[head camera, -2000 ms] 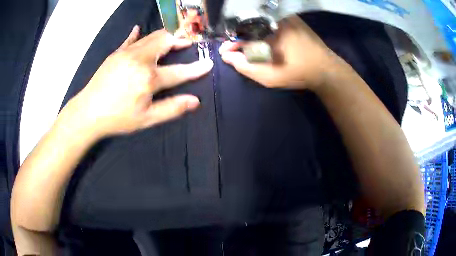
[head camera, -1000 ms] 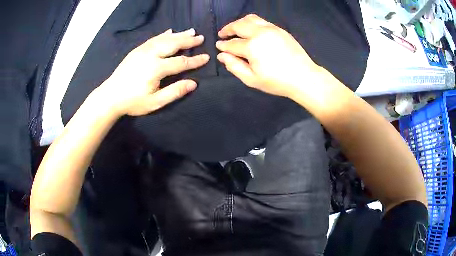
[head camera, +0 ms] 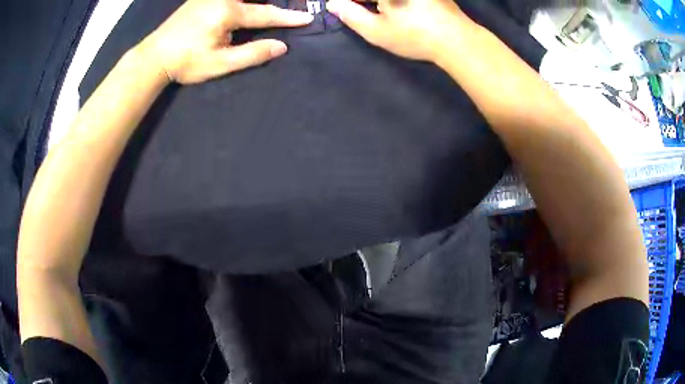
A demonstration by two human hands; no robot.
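Note:
A large black garment panel (head camera: 300, 150) lies over the table edge and hangs over the lap. My left hand (head camera: 214, 37) lies flat on its upper left part, fingers apart and pointing right. My right hand (head camera: 398, 26) rests on it just right of centre, fingertips close to the left ones; its upper part is cut off by the top edge. Between the fingertips, a small bright silver part, possibly the presser foot (head camera: 314, 7), shows at the top edge. The rest of the sewing machine is out of view.
Thread snips (head camera: 631, 105) lie on the white table at right, beside a pile of small items. A blue plastic basket (head camera: 657, 247) stands at far right below the table edge. Dark cloth (head camera: 26, 90) hangs at far left. The wearer's dark-clad legs are below the panel.
Both hands have moved up in the picture since one second ago. The stitched line seen earlier down the panel is now mostly out of view, and more plain cloth shows below the hands.

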